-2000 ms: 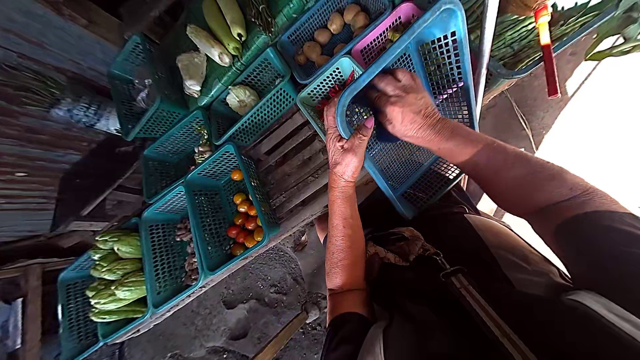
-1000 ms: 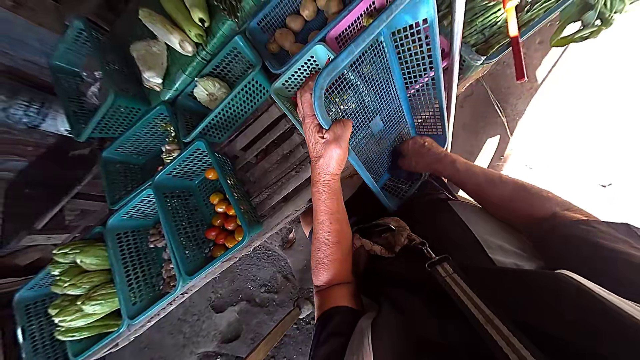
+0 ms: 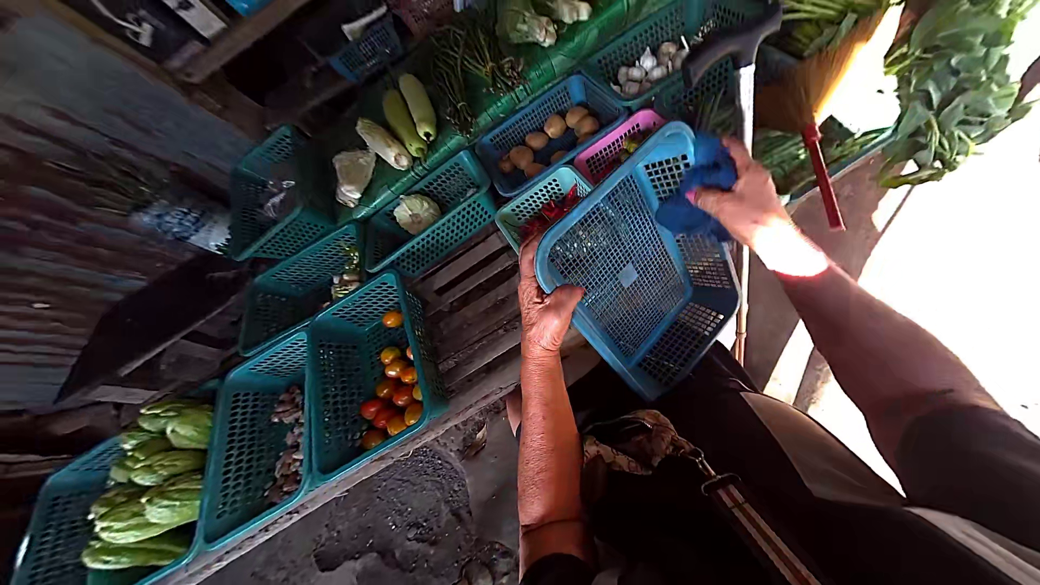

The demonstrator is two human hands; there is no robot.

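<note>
My left hand (image 3: 546, 313) grips the left rim of a blue plastic mesh basket (image 3: 626, 268), which is tilted and holds nothing visible. A bunched dark blue cloth (image 3: 700, 185) is in my right hand (image 3: 746, 199), pressed at the basket's upper right rim. Just behind the basket are a small teal basket (image 3: 520, 215) with red chillies (image 3: 554, 213) and a pink basket (image 3: 605, 150). A blue basket of potatoes (image 3: 555, 126) stands beyond them.
Teal baskets with tomatoes (image 3: 396, 396), chayote (image 3: 166, 463) and a cabbage (image 3: 417, 213) line the slatted wooden stand (image 3: 471, 305). A cane (image 3: 744, 106) and a red-handled broom (image 3: 825, 175) are near my right hand. Leafy greens (image 3: 959, 89) lie at upper right.
My right hand, inside the basket's lower part a second ago, is now at its upper right rim, with the blue cloth plainly visible. My left hand stays on the left rim.
</note>
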